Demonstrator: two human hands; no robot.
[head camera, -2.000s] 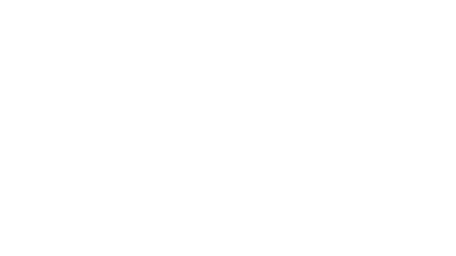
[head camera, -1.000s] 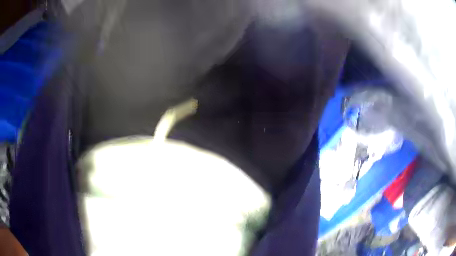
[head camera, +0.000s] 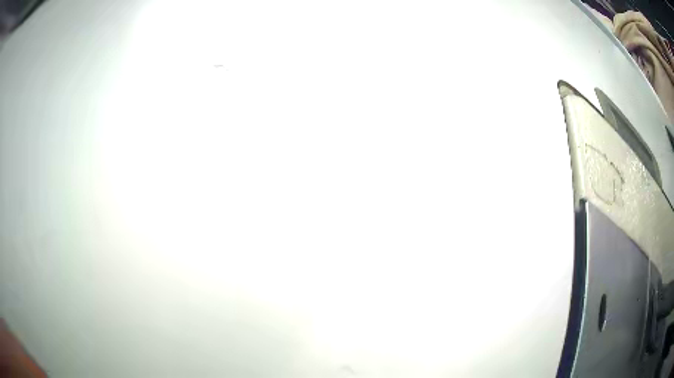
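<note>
The white table surface (head camera: 310, 184) fills most of the view, close up and overexposed. At the right edge lies part of the machine bed, with a cream corner piece (head camera: 613, 166) above a smooth grey plate (head camera: 617, 273) with a dark outline. A blurred orange-brown patch, seemingly a bit of my left hand (head camera: 16, 354), is cut off at the bottom left corner; what it does cannot be told. My right hand is not in view. No fabric piece shows on the visible table surface.
The curved far edge of the table runs across the top right corner. Tan cloth (head camera: 641, 38) shows beyond it. A small dark shape is cut off at the top left corner. A dark slot lies beside the cream piece.
The view has gone from blank white, through a blurred view of dark fabric, a pale round object and blue items, to the white table with the machine bed at right.
</note>
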